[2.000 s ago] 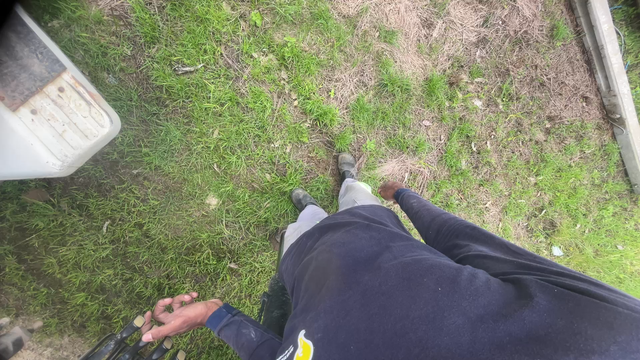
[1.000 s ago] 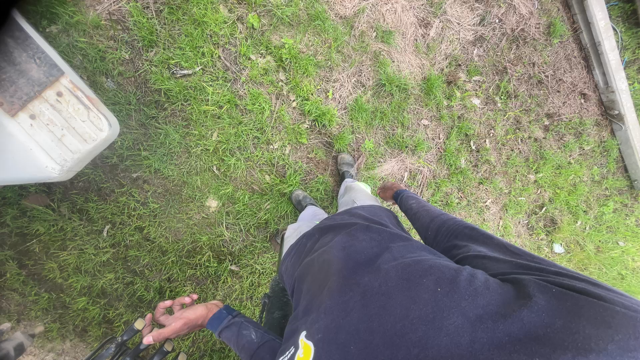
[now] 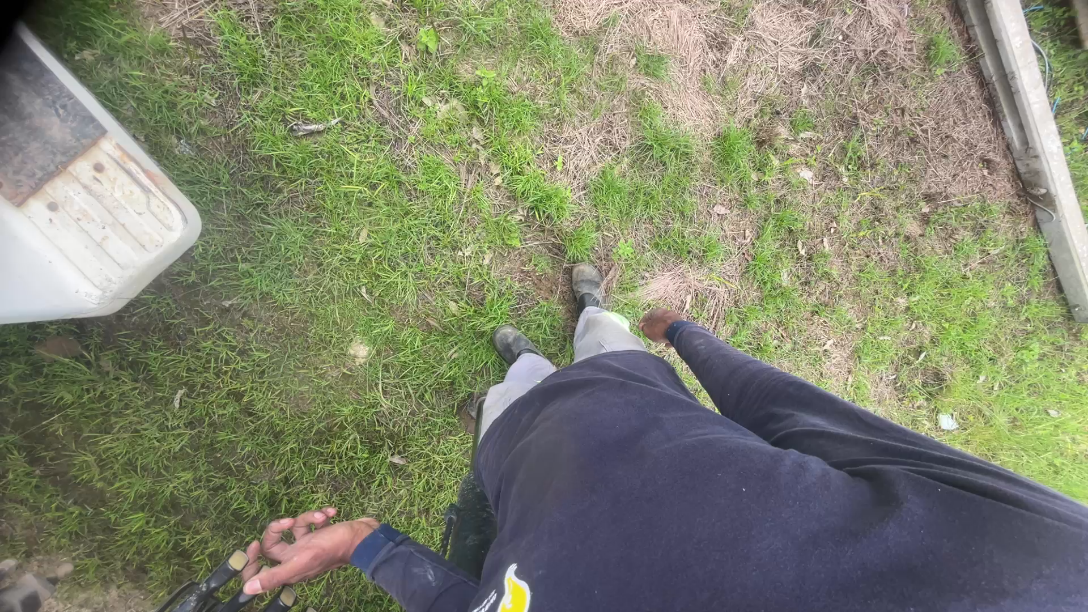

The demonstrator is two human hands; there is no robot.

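Note:
My left hand (image 3: 302, 548) is at the lower left, fingers loosely bent and apart. Its fingertips are beside or touching the pale-tipped end of a black lever (image 3: 223, 574); contact is unclear. More such levers run out of the bottom edge. My right hand (image 3: 659, 325) hangs low beside my right thigh, its fingers mostly hidden, so what it holds, if anything, does not show. Between the hands are my dark blue sweatshirt (image 3: 680, 476), grey trousers (image 3: 608, 331) and dark boots (image 3: 586, 280) on the grass.
A white, rust-stained metal body with a ribbed panel (image 3: 106, 204) juts in at the left. A long grey beam (image 3: 1033, 136), likely concrete, lies at the upper right. Grass and dry straw (image 3: 646, 51) cover the ground. A dark object (image 3: 472, 527) stands against my left side.

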